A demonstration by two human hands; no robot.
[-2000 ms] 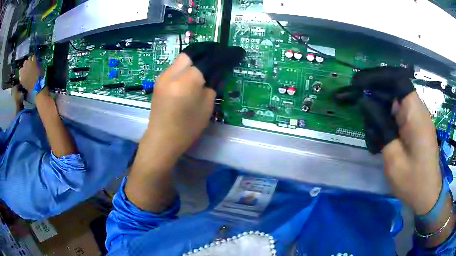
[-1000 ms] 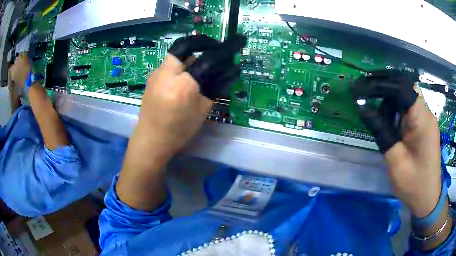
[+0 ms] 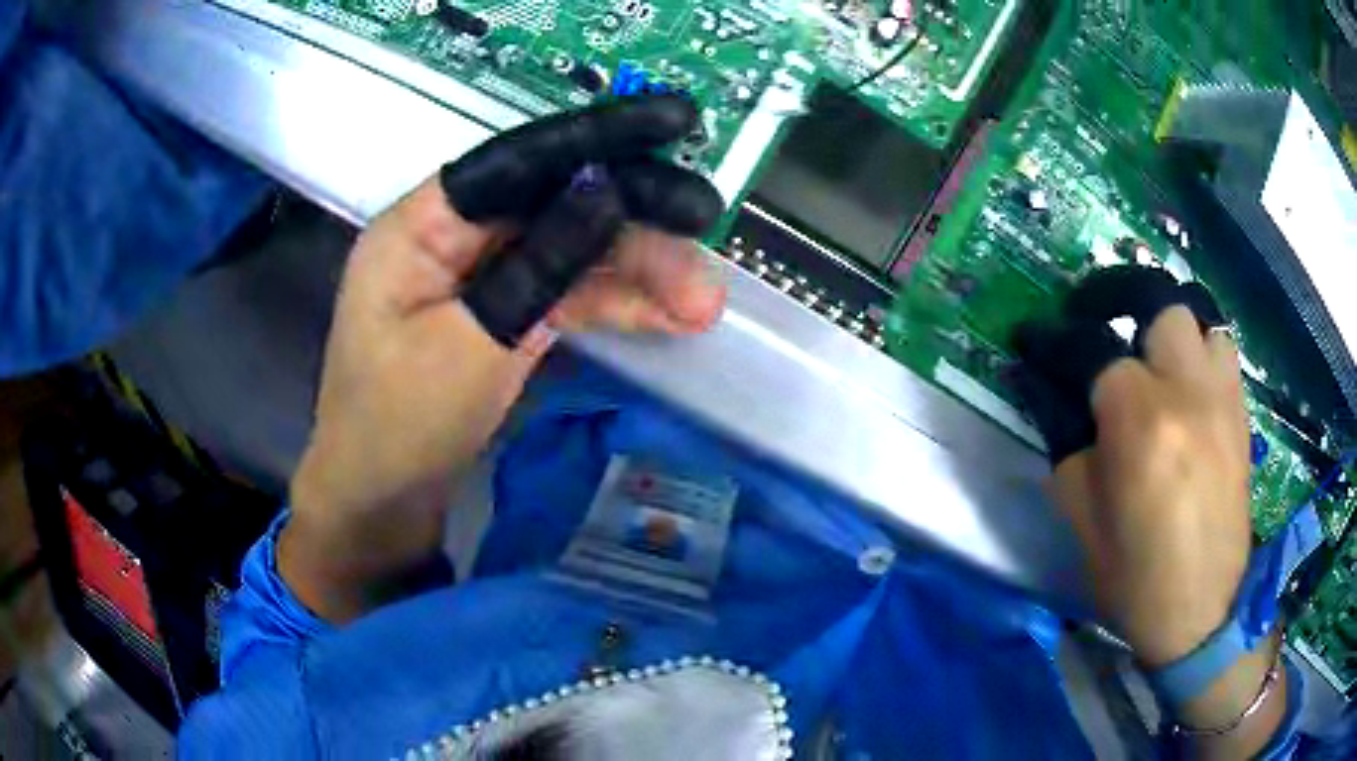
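Note:
A green circuit board (image 3: 543,33) with small parts lies along the silver rail (image 3: 833,402). A second green board (image 3: 975,305) lies to its right, past a dark gap. My left hand (image 3: 558,223), with black finger covers and some bare fingertips, is over the rail and the left board's near edge. Its fingers are bent; a small purple spot shows between them, and I cannot tell if it is a part. My right hand (image 3: 1139,372), back up and black-covered fingers blurred, is over the right board. A small bright spot shows by its fingers; any held part is hidden.
A dark toothed strip (image 3: 811,292) lies by the rail at the gap, with a purple-pink strip (image 3: 947,201) beside the gap. A finned silver block (image 3: 1317,208) with a yellow edge stands at the far right. A blue sleeve (image 3: 104,193) is at left, above a dark crate (image 3: 164,558).
The view has swung right, bringing the gap and finned block into sight. My left hand has come back from over the boards to the rail, its fingers more spread. My right hand has turned back-up.

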